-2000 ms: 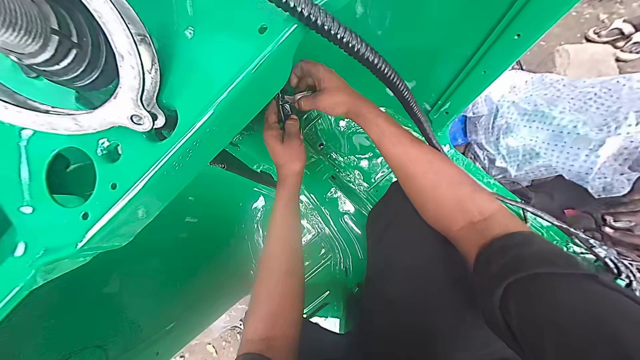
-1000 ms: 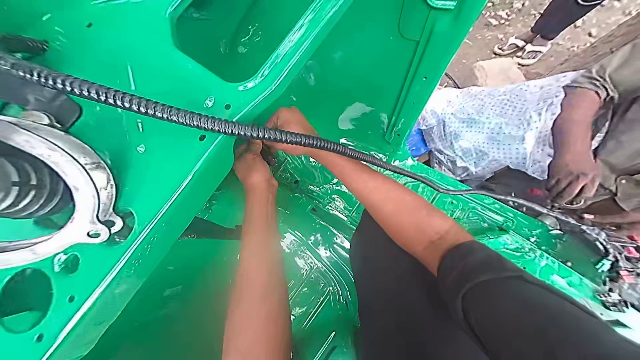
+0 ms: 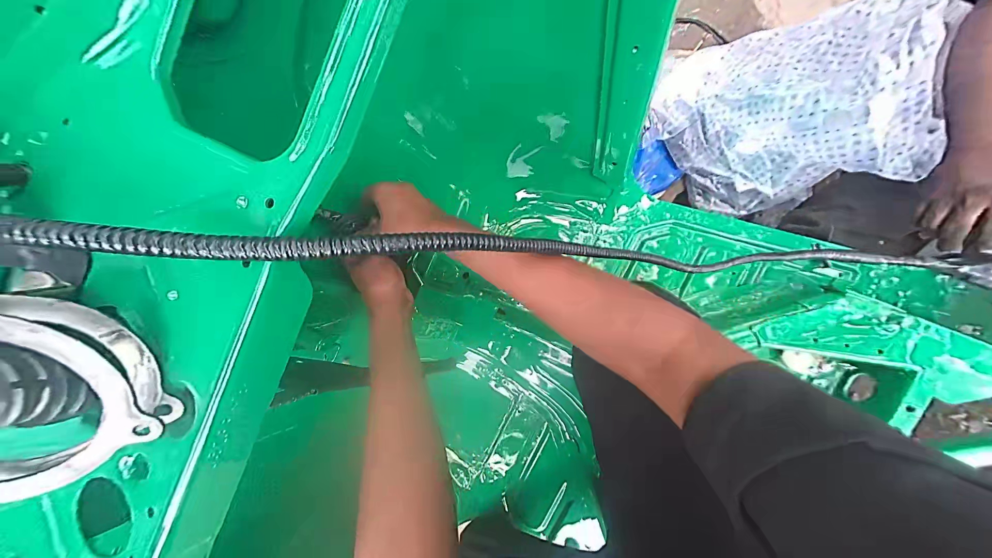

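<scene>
Both my hands reach into a recess behind the edge of a green painted metal panel (image 3: 256,310). My left hand (image 3: 380,280) is below a black corrugated conduit (image 3: 310,248), which crosses in front of my hands and runs to the right. My right hand (image 3: 403,208) is just above the conduit, its fingers hidden by the hand itself. Dark parts, perhaps wiring (image 3: 341,222), show beside the fingers at the panel edge. What either hand grips cannot be made out. My right forearm passes behind the conduit.
At the lower left, a silver metal ring bracket (image 3: 143,418) surrounds a black coiled part. A green floor panel with ridges (image 3: 511,403) lies below my arms. Another person's hand (image 3: 957,205) is at the right edge, near a patterned plastic sheet (image 3: 806,108) and the conduit's thin end.
The conduit, above my hands two seconds ago, now crosses level in front of them. The dark part seen between my fingers then is now mostly hidden. The other person's hand has come into view.
</scene>
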